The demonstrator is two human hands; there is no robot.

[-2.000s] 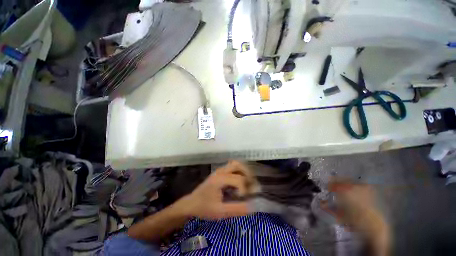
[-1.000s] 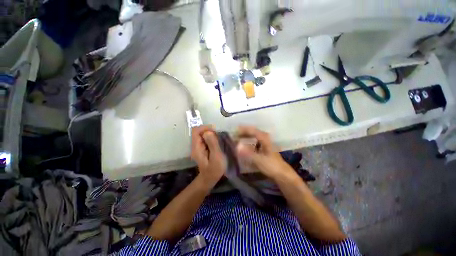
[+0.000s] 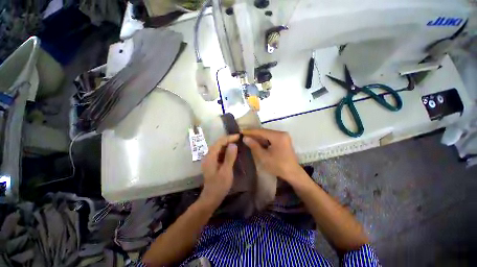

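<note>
My left hand (image 3: 218, 166) and my right hand (image 3: 269, 151) meet at the table's front edge, just below the presser foot. Both pinch a dark brown-grey strip (image 3: 230, 123); its end points up toward the needle area. A paler grey-beige strip (image 3: 265, 182) lies beside it and hangs toward my lap. Whether the two layers are joined cannot be told. The orange edge guide (image 3: 253, 102) stands by the presser foot of the white sewing machine (image 3: 366, 26), just above the strips.
A fanned stack of grey panels (image 3: 137, 78) lies at the table's left. A white ticket (image 3: 198, 144) on a cord lies left of my hands. Green-handled shears (image 3: 349, 116), a black stick (image 3: 310, 73) and a control box (image 3: 442, 104) are at right. A fabric pile (image 3: 47, 229) is lower left.
My hands were apart and blurred over my lap, then came up to the table edge with a dark strip. Now they hold it closer to the presser foot, with the paler strip showing.
</note>
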